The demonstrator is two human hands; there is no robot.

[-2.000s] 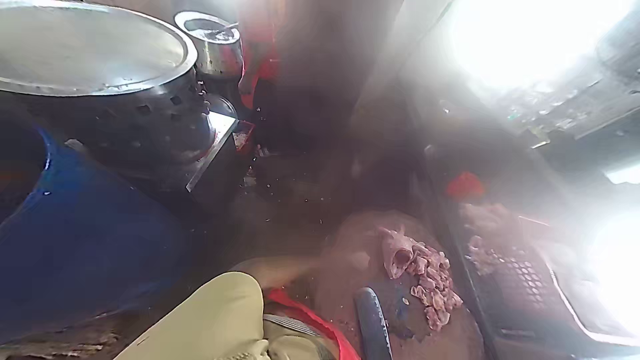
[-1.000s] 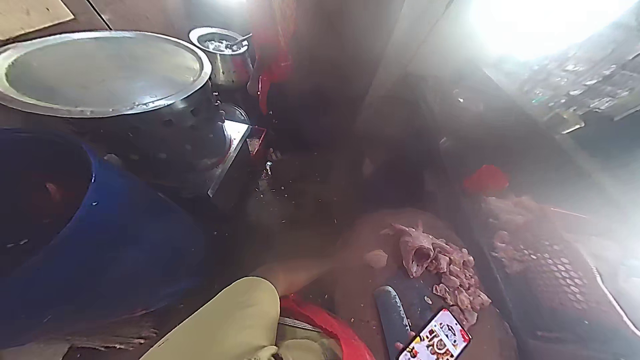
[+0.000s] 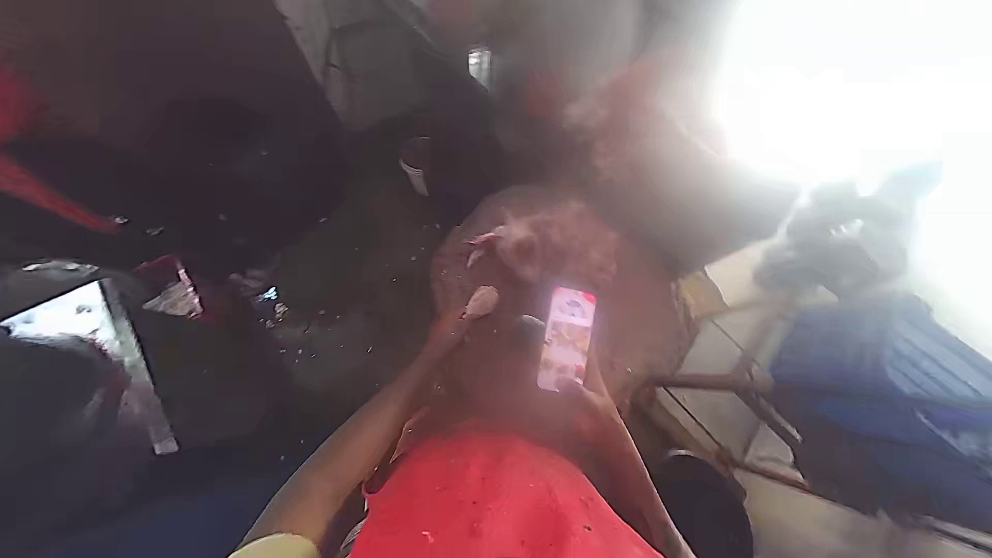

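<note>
In my right hand (image 3: 590,391), a phone (image 3: 568,339) is held upright with its lit screen toward me, over the round chopping block (image 3: 647,318). My left hand (image 3: 457,319) is blurred at the block's left side, beside a small pale piece (image 3: 483,301); its grip cannot be made out. Pinkish raw meat (image 3: 562,240) lies blurred across the far part of the block. A small pale bit (image 3: 531,320) shows just left of the phone. The red apron (image 3: 496,496) covers my front, below both hands.
Metal bars (image 3: 705,381) and a blurred blue cloth or garment (image 3: 868,387) are to the right. A dark round object (image 3: 701,504) stands beside my right forearm. At left is a bright flat panel (image 3: 62,310) with a pale edge. Glare hides the upper right.
The view has swung strongly, and the large pot and blue barrel are out of sight. The phone, absent two seconds ago and at the lower edge one second ago, is now over the block.
</note>
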